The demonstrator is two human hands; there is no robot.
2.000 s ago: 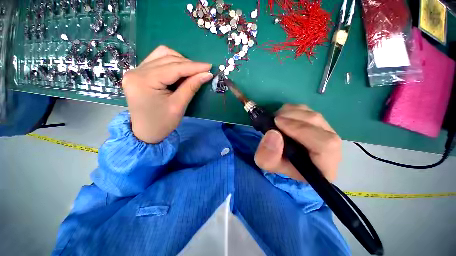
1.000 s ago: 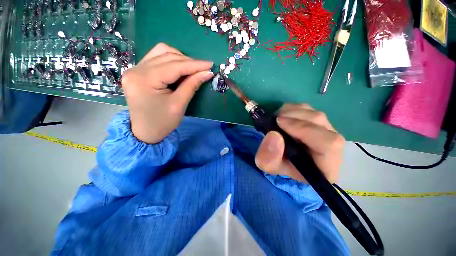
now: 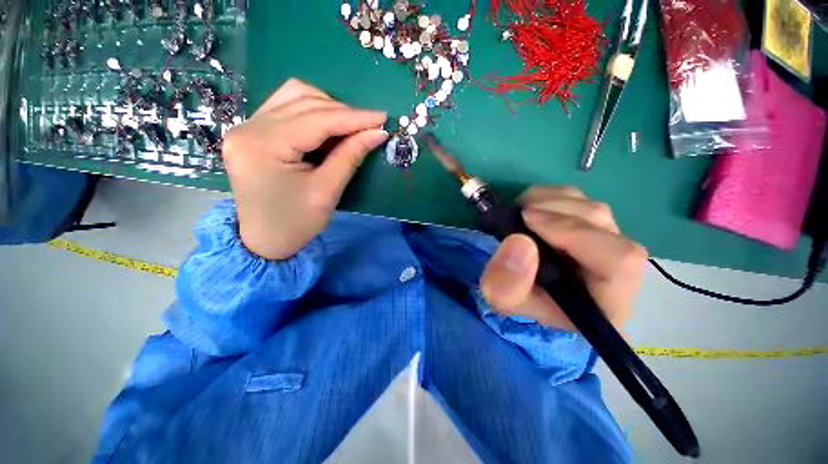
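A small round dark and silvery workpiece lies on the green mat. My left hand is just left of it, thumb and forefinger pinched together at its upper left edge; what they pinch is too small to tell. My right hand is shut on the black soldering iron. The iron's brownish tip points up and left, a little right of the workpiece and apart from it. Loose silver-white disc components lie right above the workpiece, the nearest close to its top edge.
A clear component tray lies at the left. Red precut wires, tweezers, a small metal piece, a zip bag, a pink sheet and a yellow sponge in a dark frame lie to the right. A black cord hangs below.
My right hand and the soldering iron have moved slightly right, and the tip has come away from the workpiece, which now shows more fully. My left hand has hardly moved.
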